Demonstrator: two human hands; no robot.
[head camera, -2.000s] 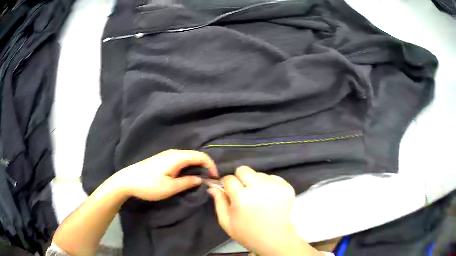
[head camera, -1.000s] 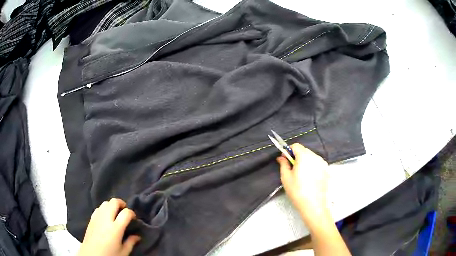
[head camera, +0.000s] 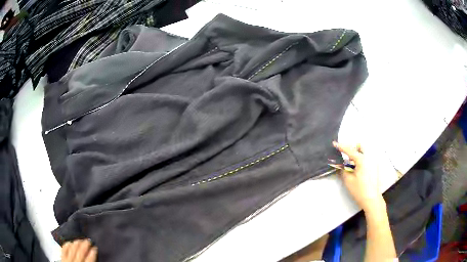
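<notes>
A dark grey zip sweatshirt lies spread on the white table, with a yellow stitched line across its lower right part and a pale zipper edge at the upper left and along the bottom. My right hand is at the garment's right lower corner and holds the small thread snips, blades pointing left over the edge. My left hand is at the bottom left, cut off by the picture's edge, with its fingers on the garment's lower left corner. Whether they pinch the cloth is hard to see.
Black and white striped garments lie heaped at the far left. Dark garments lie along the left edge. A blue crate with dark cloth inside stands below the curved table edge at the lower right.
The view has shifted. My right hand moved right along the garment with the snips, to its corner. My left hand left the bunched cloth, which now lies flatter, and is at the lower left corner.
</notes>
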